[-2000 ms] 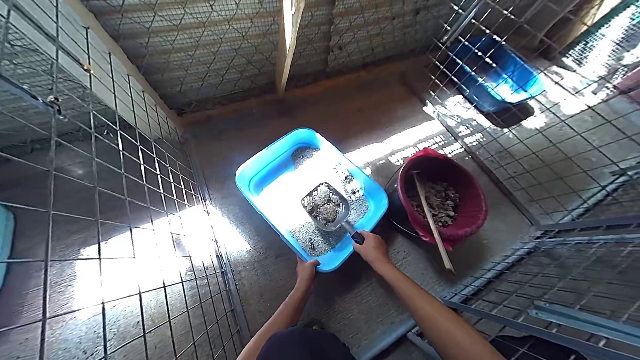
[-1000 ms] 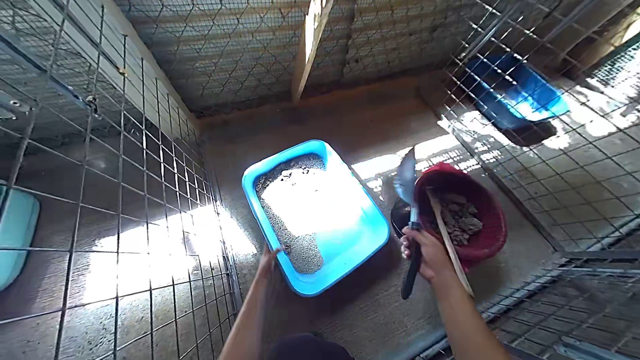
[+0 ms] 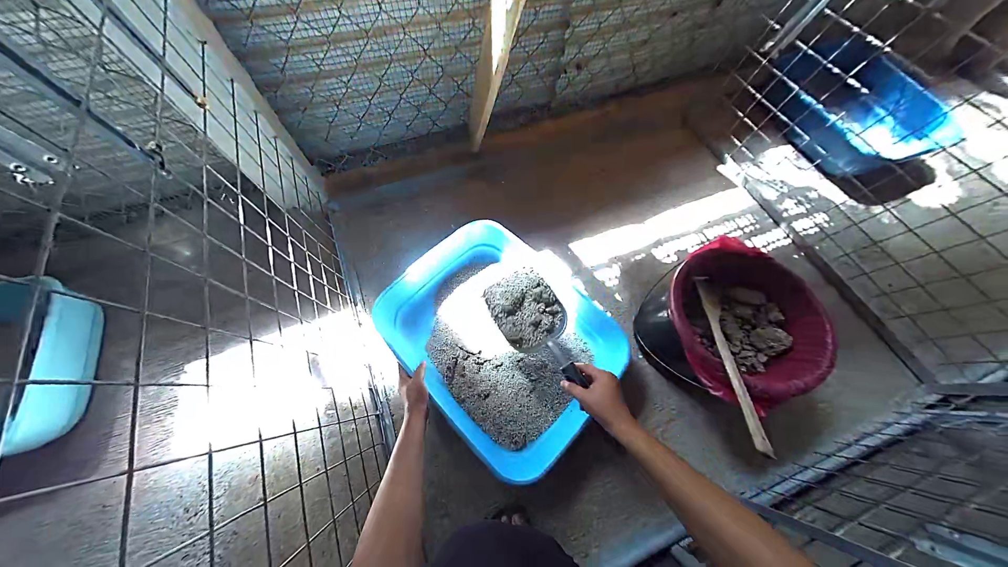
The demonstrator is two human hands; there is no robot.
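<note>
A blue plastic litter tray (image 3: pixel 516 466) holding grey granular litter (image 3: pixel 504 394) lies on the floor at the centre. My left hand (image 3: pixel 414 390) grips its left rim. In my right hand (image 3: pixel 602 400) is the black handle of a metal litter scoop (image 3: pixel 559 346), whose head is heaped with clumped litter (image 3: pixel 526 309) over the tray. To the right stands a black bucket (image 3: pixel 657 331) with a dark red bag lining (image 3: pixel 811 339); grey clumps (image 3: pixel 756 331) lie inside, and a wooden stick (image 3: pixel 732 366) leans over its edge.
Wire mesh panels (image 3: pixel 236 315) rise at the left and right. Behind the right mesh sits another blue tray (image 3: pixel 866 118), and a pale turquoise tray (image 3: pixel 67 362) is behind the left one. A wooden post (image 3: pixel 490 79) stands against the back wall, with strong sunlight patches on the floor.
The scoop has moved left from beside the bucket to over the tray and now carries litter. The litter in the tray lies differently. My left hand stays at the tray's rim.
</note>
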